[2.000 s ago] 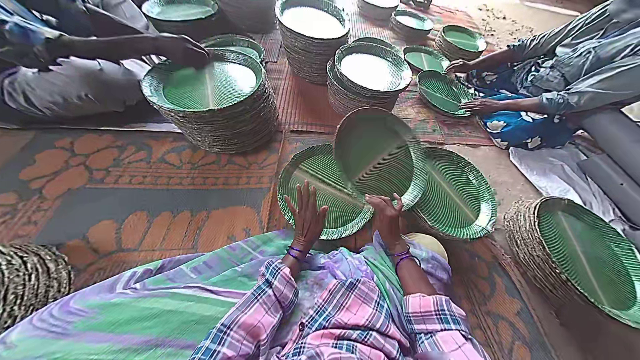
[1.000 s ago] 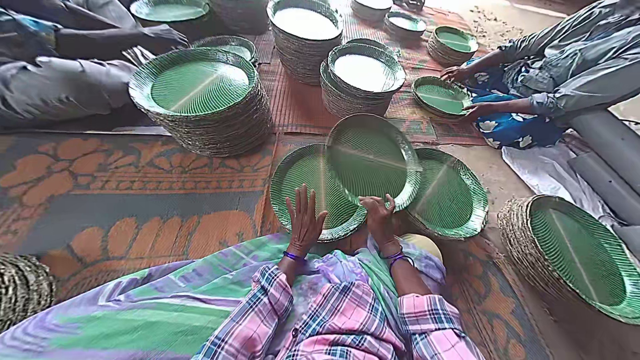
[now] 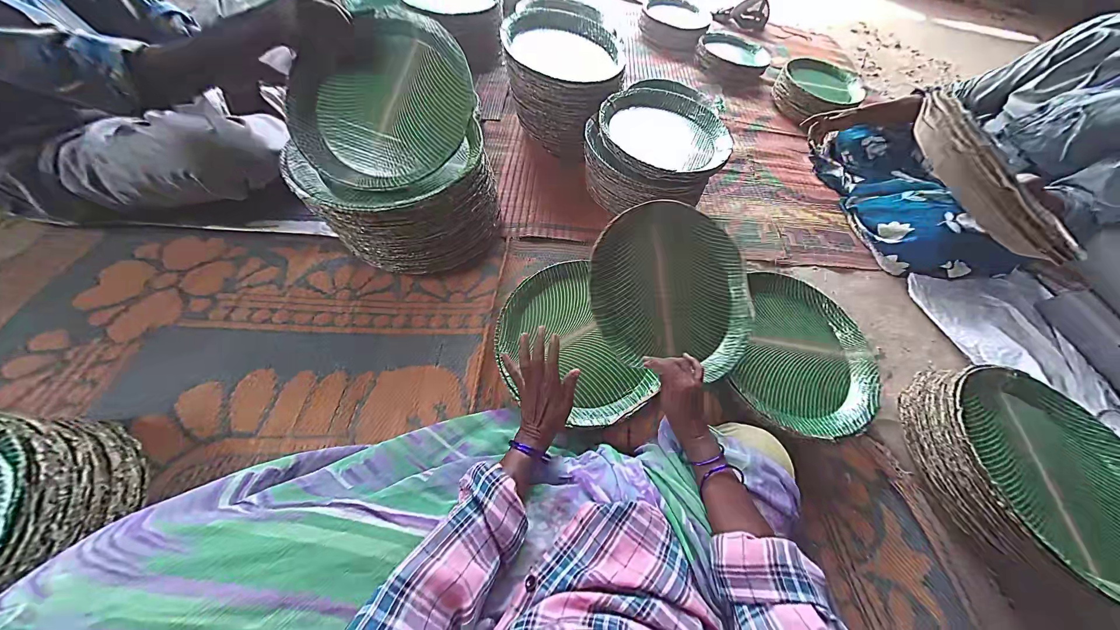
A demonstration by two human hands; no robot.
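My right hand (image 3: 682, 392) grips the near rim of a round green leaf-patterned plate (image 3: 667, 280), which is tilted up above the plates on the mat. Beside it, my left hand (image 3: 542, 385) has its fingers spread over the near-left part of a second green plate (image 3: 577, 359); whether it presses on that plate I cannot tell. A third green plate (image 3: 801, 354) lies to the right, partly behind the raised one. All three have shiny, crimped rims. Purple bangles circle both my wrists.
A tall plate stack (image 3: 411, 227) stands ahead left, where a person's hand (image 3: 319, 22) holds a plate. More stacks (image 3: 560, 87) stand farther off. One stack (image 3: 936, 429) leans at right, another (image 3: 79, 490) sits at lower left. At right, a person holds several plates (image 3: 989, 175).
The person at left has lifted a plate off the tall stack. The person at right has raised plates, now seen edge-on. My hands have stayed at much the same places.
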